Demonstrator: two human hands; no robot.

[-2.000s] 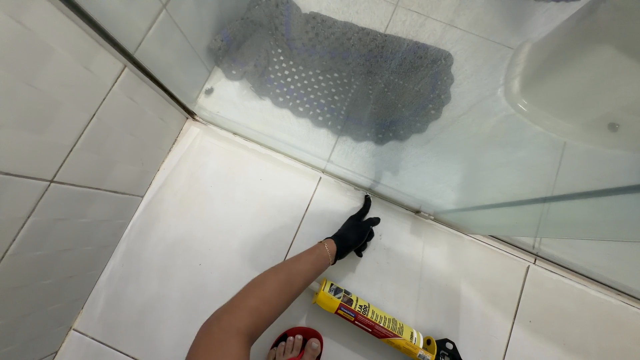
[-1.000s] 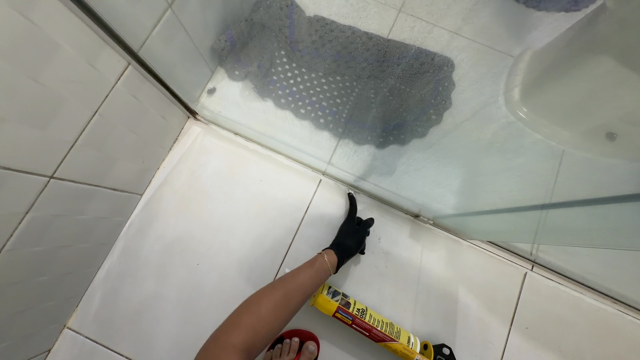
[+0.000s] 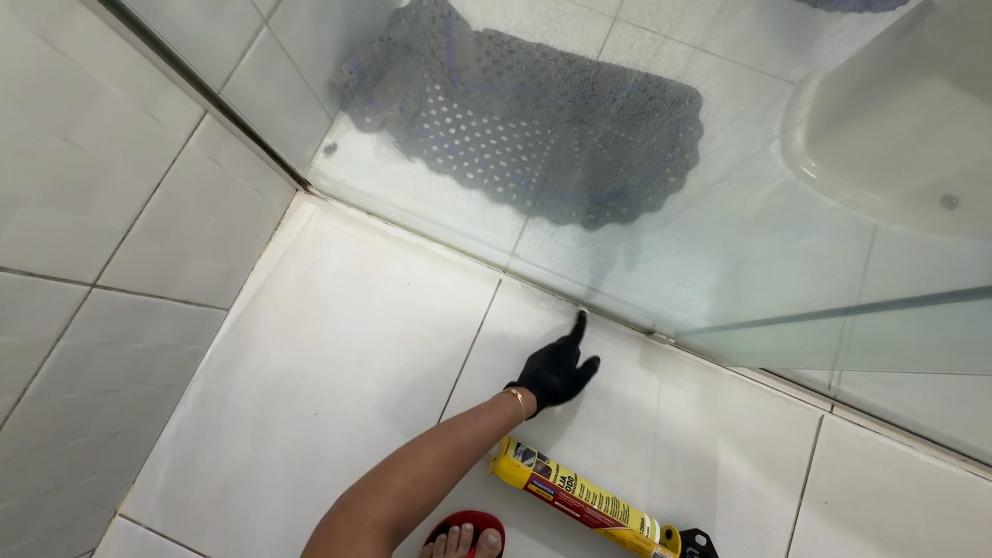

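Note:
My left hand (image 3: 556,372), in a black glove with a thin bracelet at the wrist, reaches over the white floor tiles. Its index fingertip is at the seam along the bottom edge of the glass shower panel (image 3: 434,198); the thumb stands apart and nothing shows in the hand. Below the hand, a yellow and red Tramontina sealant tube (image 3: 577,496) lies on the floor, with a black and yellow piece (image 3: 686,541) at its right end. My right hand is out of view.
Behind the glass lie a grey perforated bath mat (image 3: 535,132) and a white ceramic fixture base (image 3: 876,147). A tiled wall (image 3: 155,217) rises at the left. A foot in a red sandal (image 3: 465,535) stands at the bottom edge.
Since one second ago, my left index fingertip has moved to the right along the base of the glass. The tube has stayed on the floor.

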